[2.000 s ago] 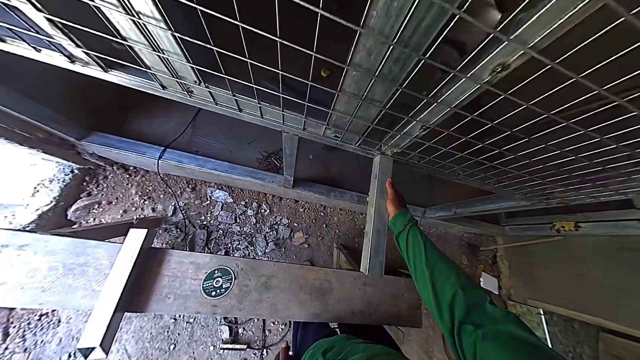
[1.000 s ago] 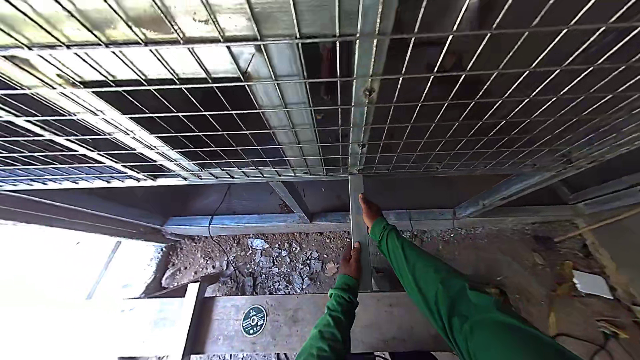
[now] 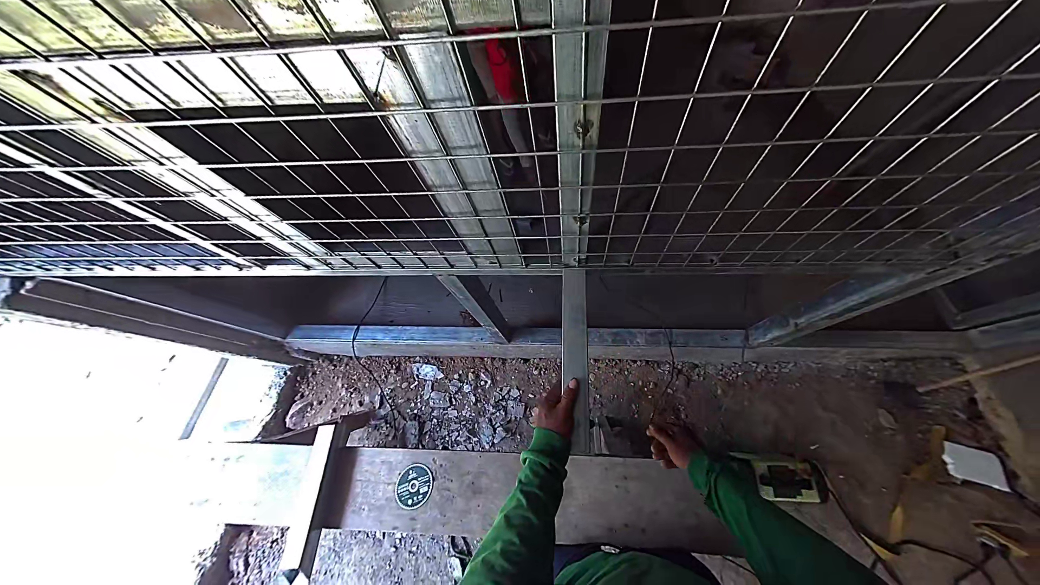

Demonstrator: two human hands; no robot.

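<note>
A rectangular metal tube (image 3: 574,325) stands upright below the bottom edge of the welded wire mesh panel (image 3: 520,154). Around its lower part is my left hand (image 3: 557,408), thumb on its face. My right hand (image 3: 673,446) is apart from the tube, to its right, with fingers curled over the plank's far edge; a thin dark wire (image 3: 671,366) runs down close to its fingertips, and whether they pinch it I cannot tell. A round cutting disc (image 3: 414,486) lies on the wooden plank (image 3: 487,487) left of my arms.
A metal bar (image 3: 313,496) crosses the plank at left. Broken rubble (image 3: 471,406) covers the ground beyond it. A long metal floor beam (image 3: 650,339) runs behind. At right lie a pale green case-like object (image 3: 780,479), a white piece (image 3: 975,465) and dark cords. Behind the mesh is a person in red (image 3: 502,69).
My left hand has come up onto the tube. My right hand, on the tube one second ago, has let go and moved down to the right. The view has shifted.
</note>
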